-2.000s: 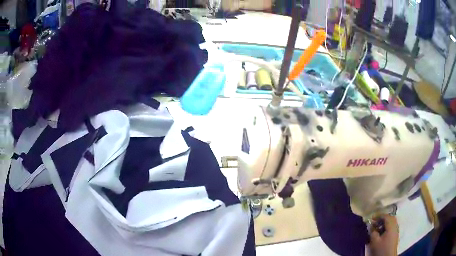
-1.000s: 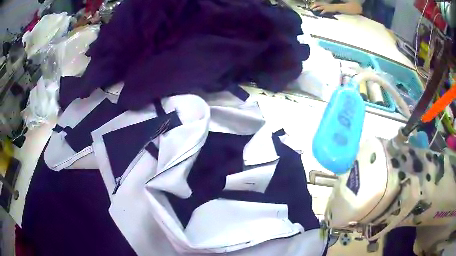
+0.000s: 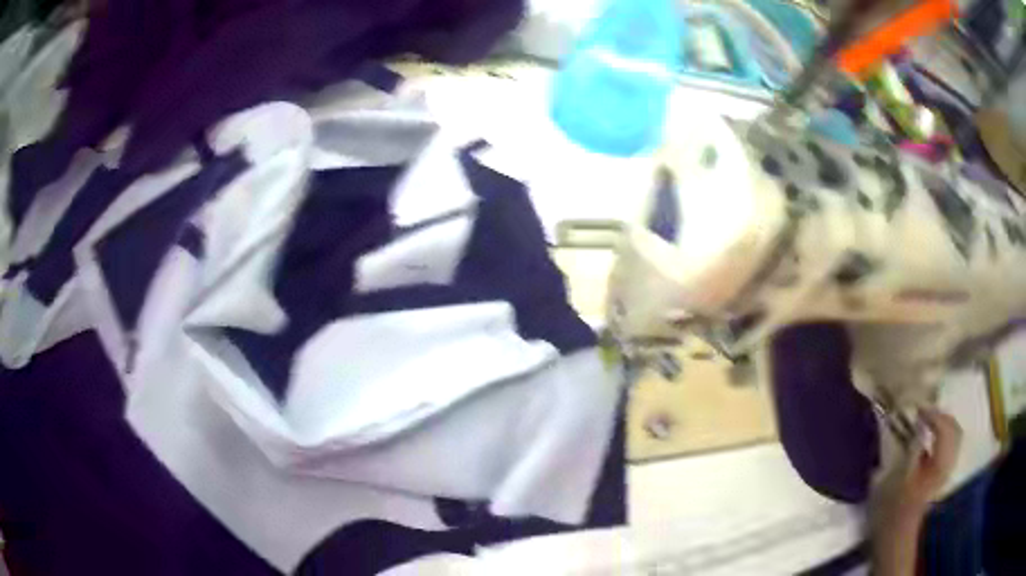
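Note:
The picture is blurred. Pale grey-lavender cloth [image 3: 394, 377] with dark seam lines lies crumpled over dark navy panels [image 3: 56, 450], left of the needle area. Its right edge reaches the cream sewing machine head [image 3: 720, 242]. My right hand [image 3: 928, 456] is at the right, below the machine arm. Its fingertips are at a small shiny metal part; whether they grip it is too blurred to tell. My left hand is not in view.
A dark cloth pile [image 3: 259, 56] is heaped at the upper left. A light-blue oval device [image 3: 619, 84] stands behind the cloth. A curved dark piece [image 3: 827, 411] lies under the machine arm. An orange object [image 3: 897, 36] is above the machine. A printed ruler [image 3: 754, 542] runs along the front.
The camera view has swung left and then back right and down. My right hand, seen two seconds ago and out of view one second ago, shows again. The cloth lies much the same.

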